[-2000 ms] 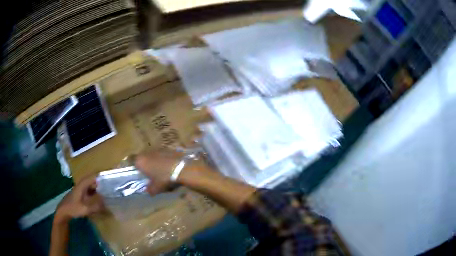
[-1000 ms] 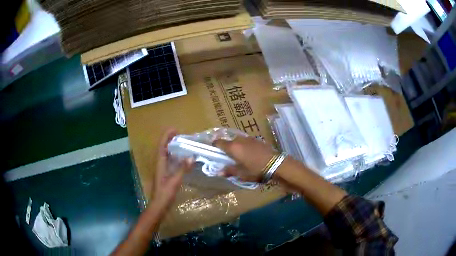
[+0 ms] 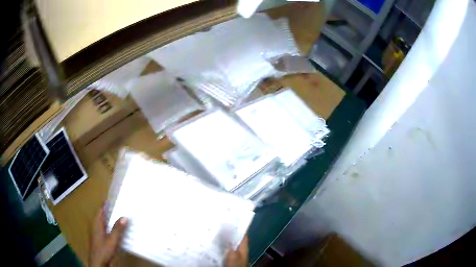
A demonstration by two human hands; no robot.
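Observation:
My left hand [image 3: 107, 237] holds the left edge of a flat white packed panel [image 3: 175, 214] in a clear bag. My right hand [image 3: 237, 254] holds its lower right edge, cut off by the picture's bottom. The panel shows a blurred white face, above the brown cardboard. Other packed panels [image 3: 224, 148] lie piled just beyond it, to the right. Two dark gridded solar panels [image 3: 63, 166] with white frames lie at the left, one partly over the other.
Empty bubble bags [image 3: 164, 99] lie at the back on the flattened carton [image 3: 112, 138]. Stacked cardboard sheets [image 3: 104, 57] stand behind. A white cable [image 3: 47, 211] lies at the left. A large white surface [image 3: 396, 156] is at the right, grey shelving [image 3: 355, 41] behind.
The view has swung to the right. The bundle in my hands, seen edge-on before with its cable showing, is now turned flat with its white face up and moved near the pile.

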